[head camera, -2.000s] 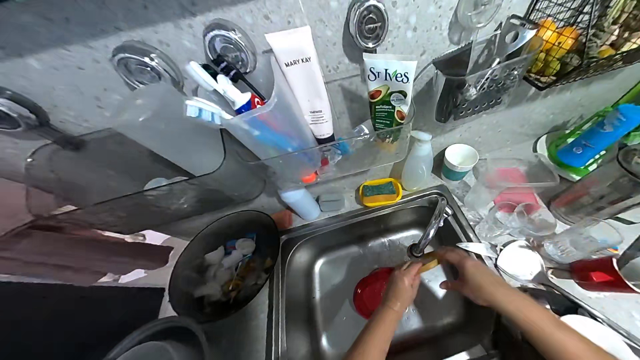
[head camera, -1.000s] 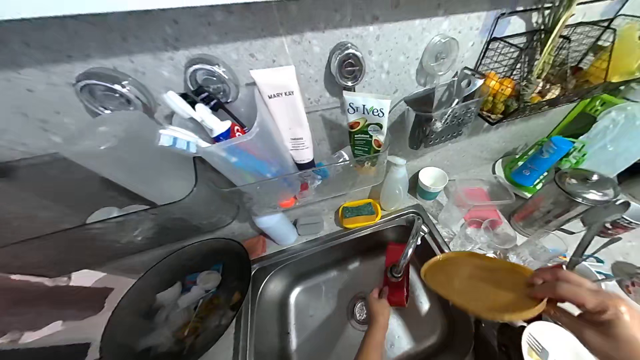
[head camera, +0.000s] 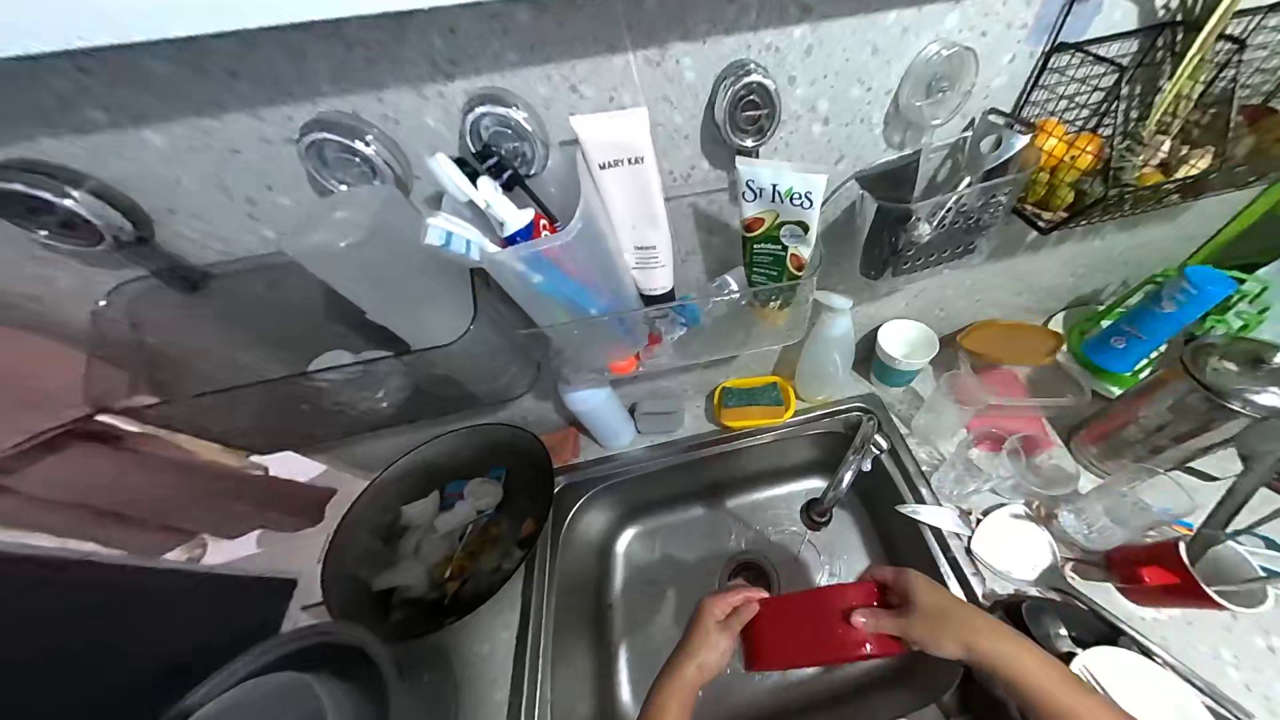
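Both hands hold a red container (head camera: 822, 628) tilted on its side above the basin of the stainless steel sink (head camera: 640, 640). My left hand (head camera: 715, 632) grips its left end, and my right hand (head camera: 915, 615) grips its right end. Water runs from the chrome faucet (head camera: 850, 470) just behind the container. The drain (head camera: 750, 573) shows past the container's upper left edge. A yellow-brown oval lid (head camera: 1010, 343) lies on top of a clear container at the back right. A green and yellow sponge (head camera: 753, 398) rests in a yellow dish behind the sink.
Left of the sink stands a dark bin (head camera: 345, 560) with waste inside. Glasses (head camera: 1040, 465), a red mug (head camera: 1160, 573), a metal pitcher (head camera: 1130, 420) and utensils crowd the right side. A white bottle (head camera: 828, 350) and a paper cup (head camera: 903, 355) stand behind the faucet.
The yellow-brown oval piece, in my right hand a second ago, now lies at the back right. My right hand has moved to the red container, which both hands now hold.
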